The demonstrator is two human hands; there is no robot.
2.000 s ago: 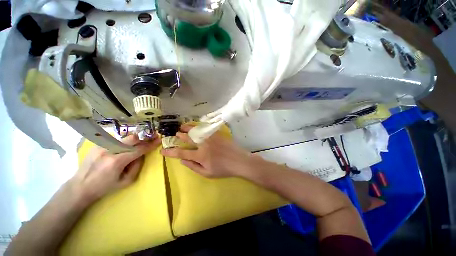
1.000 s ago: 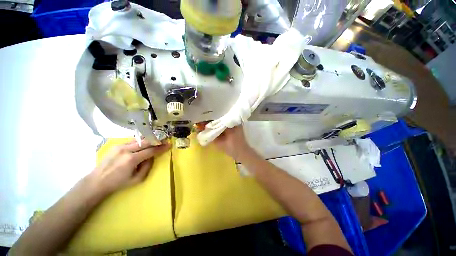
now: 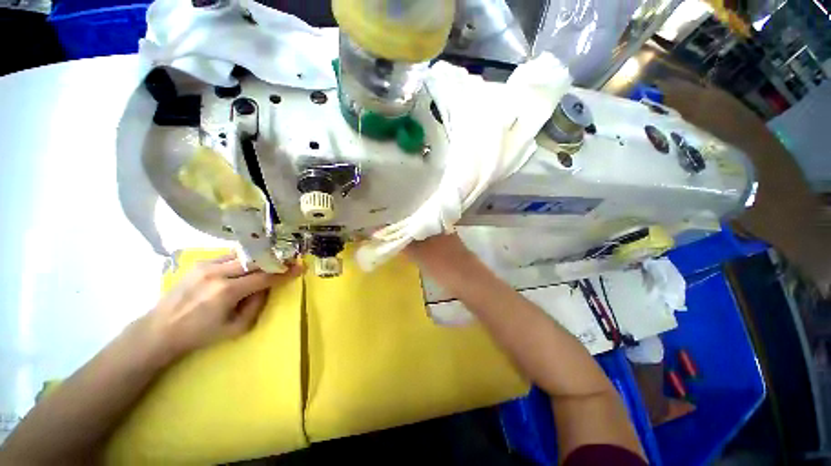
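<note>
The yellow panel (image 3: 383, 346) lies under the machine head and overhangs the table's front edge. Its dark centre seam (image 3: 304, 364) runs straight back to the presser foot (image 3: 290, 248). My left hand (image 3: 214, 296) lies on the left half, its fingertips together on the panel beside the foot. My right hand (image 3: 430, 248) reaches under the machine arm, right of the foot; its fingers are hidden behind the head and the white cloth wrap (image 3: 469, 173), so its hold cannot be seen. The sewing machine (image 3: 383, 187) stands over both hands.
A small red-and-black tool (image 3: 599, 309) lies right of the machine. The blue plastic bin (image 3: 720, 364) at the right holds red-handled items and a brown scrap. A bottle with a yellow top (image 3: 392, 32) stands above the head. Another blue bin (image 3: 100, 32) is behind the table.
My right hand has left the panel's front side and reached back under the machine arm. My left hand stays by the foot. The camera view has shifted, showing more table at left.
</note>
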